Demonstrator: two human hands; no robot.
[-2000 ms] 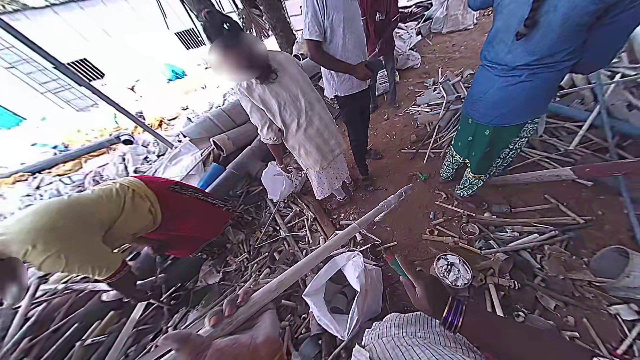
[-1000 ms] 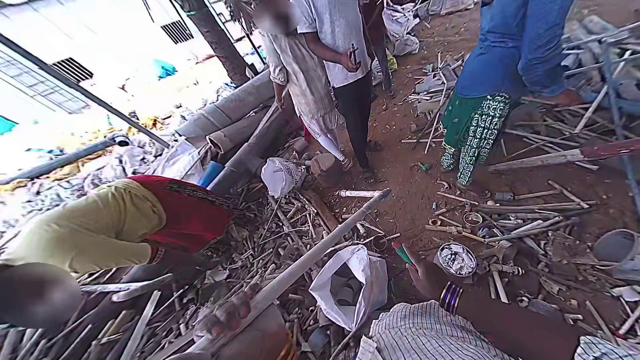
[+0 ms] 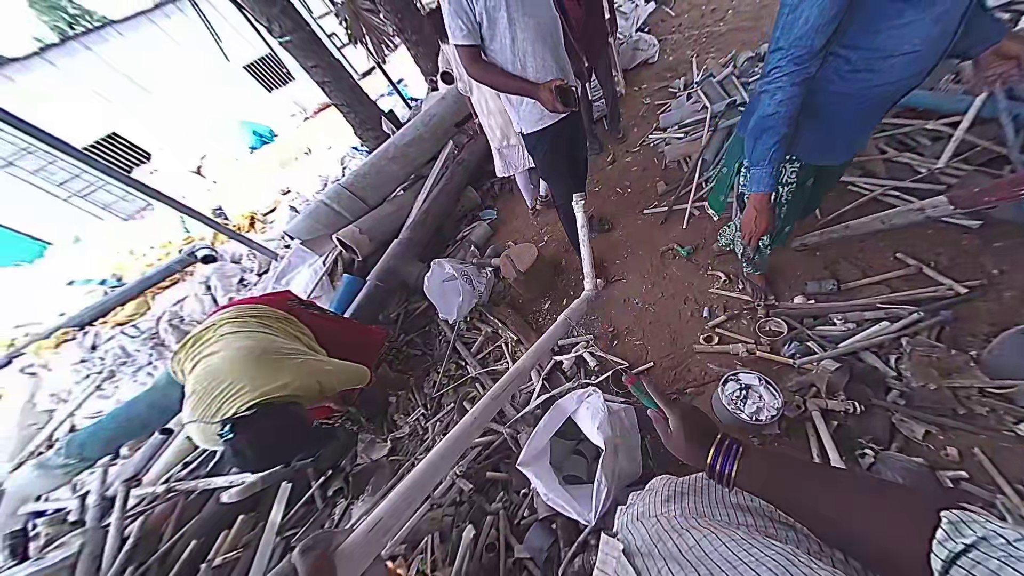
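At the bottom edge my left hand (image 3: 318,552) is closed around a long grey plastic pipe (image 3: 472,416), which slants up and to the right. Beyond the pipe's far end a short white pipe piece (image 3: 585,244) shows; whether the two touch I cannot tell. My right hand (image 3: 678,424), with purple bangles at the wrist, holds a small green and red object (image 3: 642,390), its kind unclear. An open white sack (image 3: 624,448) with grey pipe pieces inside stands between the hands. Right of my right hand is a round tub (image 3: 724,404) of pale scraps.
Pipe scraps (image 3: 472,496) cover the ground at lower left, where a person in yellow (image 3: 264,360) bends over. A person in blue (image 3: 864,88) stoops at right. Another person (image 3: 512,80) stands ahead. Large grey pipes (image 3: 376,180) lie at upper left, near a white bag (image 3: 456,288).
The person at right has shifted, and a lowered hand now shows. The person in yellow has bent further over. My left hand still holds the long pipe.
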